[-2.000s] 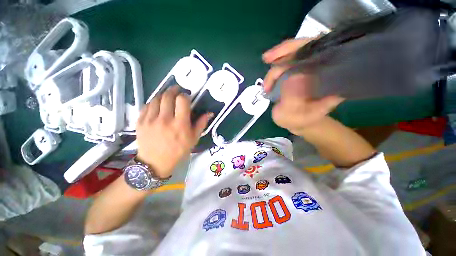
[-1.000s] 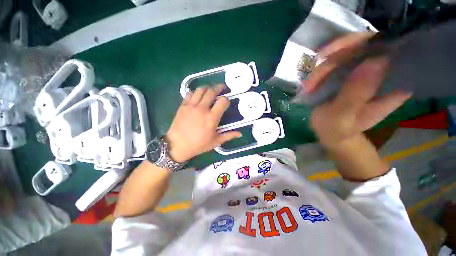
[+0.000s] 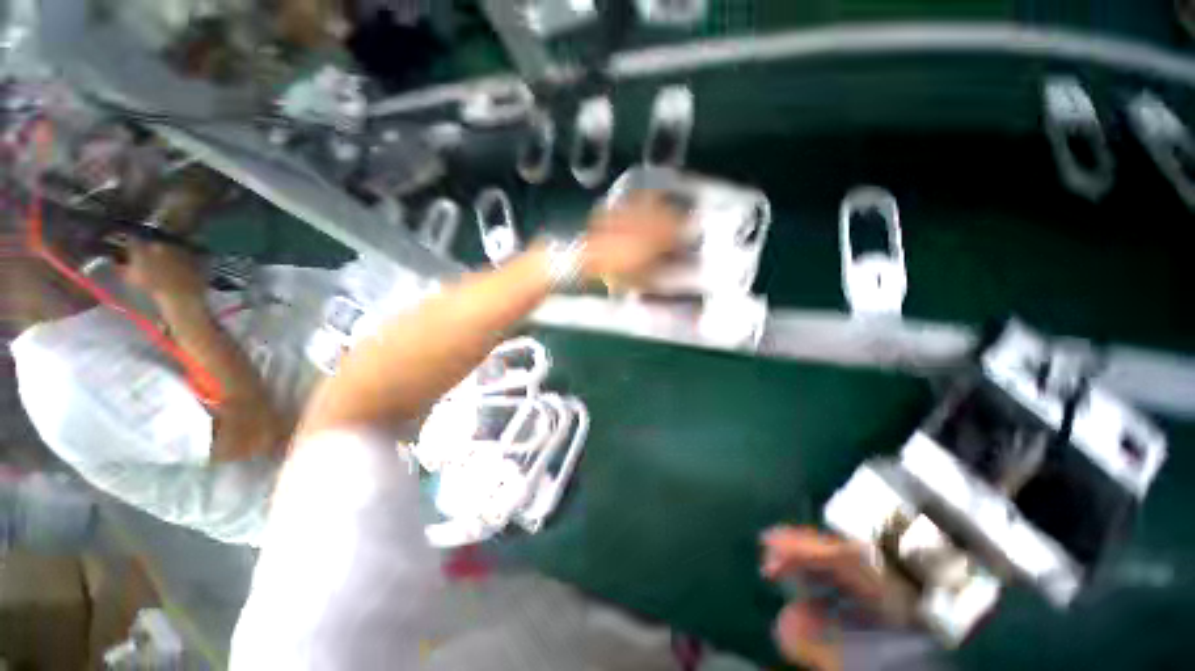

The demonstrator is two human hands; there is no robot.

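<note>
My left hand (image 3: 642, 240) is stretched out over the pale rail, blurred, with its fingers on a group of white housings (image 3: 731, 243). The group lies partly over the rail and partly over the green belt. My right hand (image 3: 832, 590) is at the lower right, beside the white feeder (image 3: 957, 583). Its fingers point left and look spread. A blurred grey shape lies at its lower edge, and I cannot tell whether the hand holds it.
A pile of white housings (image 3: 505, 452) lies on the green bench. A single housing (image 3: 875, 256) stands out on the belt, its round end at the rail (image 3: 839, 334). More lie beyond. Dark-and-white boxes (image 3: 1035, 459) are at right. Another person (image 3: 157, 380) works at left.
The view has swung left and forward. My left hand has moved from the bench to the belt rail, and the three fanned housings no longer lie on the bench. My right hand appears lower.
</note>
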